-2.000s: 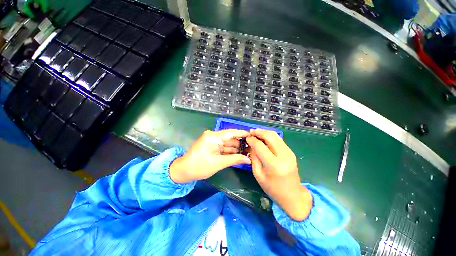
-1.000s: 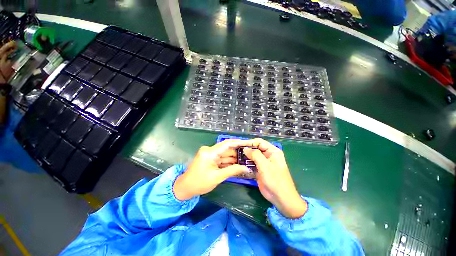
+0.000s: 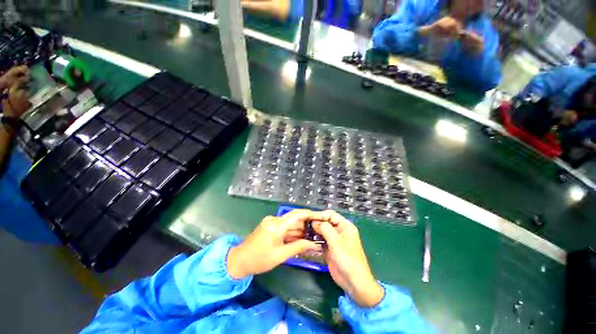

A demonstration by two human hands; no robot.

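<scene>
My left hand (image 3: 269, 248) holds a small black housing (image 3: 314, 230) in its fingertips, low in the middle of the picture. My right hand (image 3: 346, 256) also has its fingertips on the housing, from the right. Fingers cover much of the housing, and any tiny part between them cannot be made out. Both hands are over the blue parts bin (image 3: 307, 262), whose rim and some pale contents show around and below them. The clear blister tray (image 3: 323, 171), with rows of small dark components, lies just behind the bin.
Tweezers (image 3: 427, 250) lie right of the bin. A large black blister tray (image 3: 131, 169) lies at left. A pale post (image 3: 233, 55) stands behind the trays. Beyond is the green belt with scattered black units (image 3: 412, 79), people in blue smocks (image 3: 487, 55) and a red bin (image 3: 532, 138).
The view has tilted up, showing more of the belt and the people across it. The housing, earlier seen with its flat face, is now more covered by my fingers. Both hands stay on it.
</scene>
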